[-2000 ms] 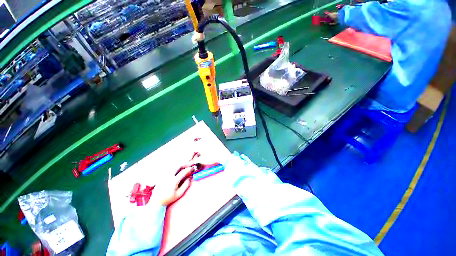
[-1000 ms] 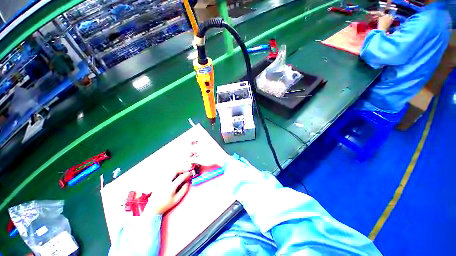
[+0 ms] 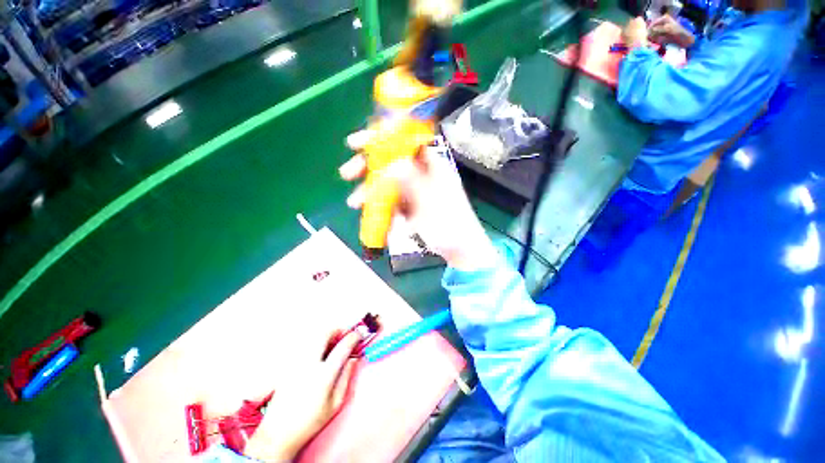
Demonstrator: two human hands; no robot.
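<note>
My right hand [image 3: 412, 185] is wrapped around the yellow-orange electric screwdriver [image 3: 387, 172], blurred, its dark tip pointing down beside the white screw feeder [image 3: 414, 253], which is mostly hidden by the hand. My left hand [image 3: 317, 380] lies on the pink-white mat [image 3: 217, 353] with its fingers on a small red housing with a dark end [image 3: 366, 327]. A blue cylinder [image 3: 407, 336] lies at the housing's right, partly behind the right sleeve. More red parts [image 3: 224, 427] lie by the left wrist, at the mat's lower left.
A red unit [image 3: 50, 353] with a blue cylinder lies on the green surface at far left. A clear bag [image 3: 496, 127] sits on a black tray [image 3: 502, 185] behind the feeder. A dark cable [image 3: 547, 163] hangs at right. Another person [image 3: 696, 81] works at upper right.
My right hand has risen from the mat area and taken hold of the screwdriver. The left hand stays at the red housing. The view has shifted, moving the mat lower left.
</note>
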